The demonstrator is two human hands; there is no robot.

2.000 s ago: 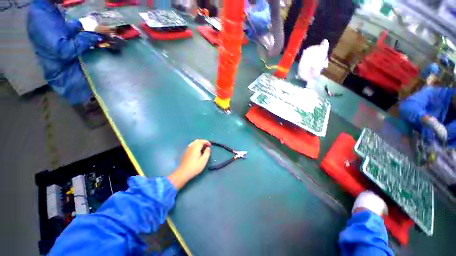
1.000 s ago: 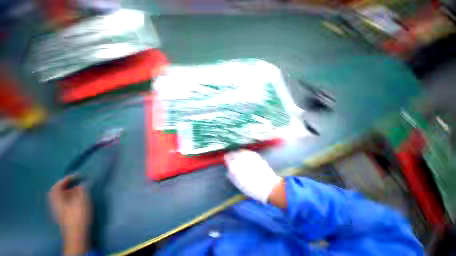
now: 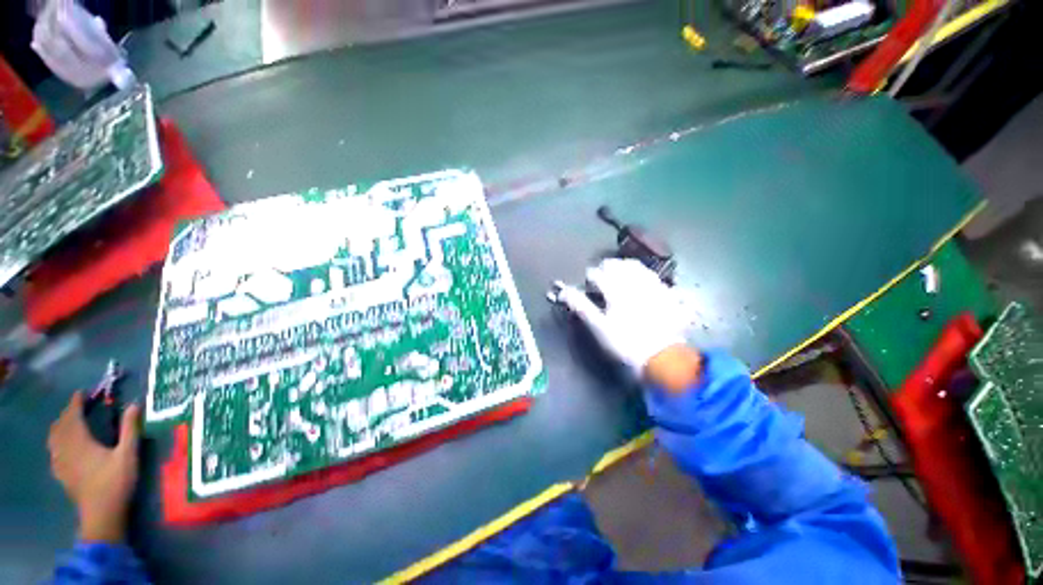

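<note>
A large green circuit board (image 3: 343,343) lies solder side up on a red support (image 3: 343,480), whose front and left edges show. My bare left hand (image 3: 97,463) is left of the board, closed round the black handles of diagonal cutters (image 3: 109,383), their silver jaws pointing away from me. My right hand (image 3: 635,309), in a white glove, is right of the board, low over the mat. Its fingertips are at a second pair of cutters (image 3: 557,293); the hand hides part of them, so the hold is unclear. A black block-like tool (image 3: 641,246) lies just beyond this hand.
Another board (image 3: 86,171) on a red support (image 3: 126,251) stands at the upper left. The green bench (image 3: 458,91) has a yellow-taped front edge (image 3: 492,537). Boards (image 3: 1012,400) and a red support (image 3: 949,434) are at the lower right. Electronic parts (image 3: 812,23) are at the top right.
The view has turned right and steadied. My right hand has left the board's front edge and moved right to the second cutters. My left hand stays with its cutters, now close beside the board.
</note>
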